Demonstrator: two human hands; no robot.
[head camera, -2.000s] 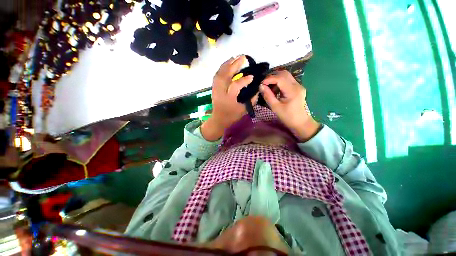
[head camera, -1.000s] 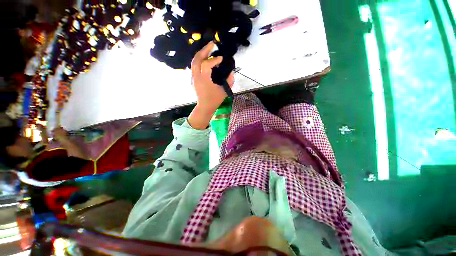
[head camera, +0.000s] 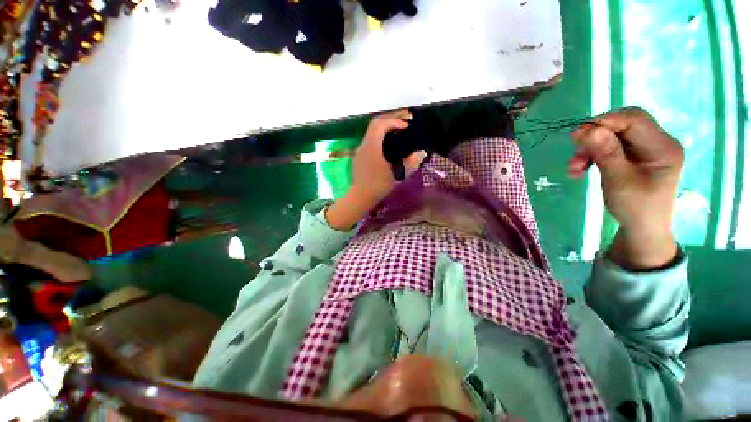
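My left hand (head camera: 377, 165) grips a black plush toy (head camera: 416, 142) just below the table's front edge, above my lap. Mostly its black back shows, with a narrow black strip hanging down. My right hand (head camera: 632, 165) is raised far to the right, its fingertips pinched together on fine black thread (head camera: 553, 126). The thread runs left from the fingertips towards the toy; its end at the toy is lost against the dark background. I cannot make out a needle.
Black plush toys (head camera: 317, 33) with white tags lie on the white table (head camera: 247, 91). A dark heap (head camera: 66, 29) is at its far left. A red and pink container (head camera: 123, 206) stands at left. A green floor with sunlit patches (head camera: 659, 66) lies at right.
The toy has moved from the table's pile to below the table edge in my left hand. My right hand, out of view a second ago, is now raised at right. The pink-handled snips have left the view.
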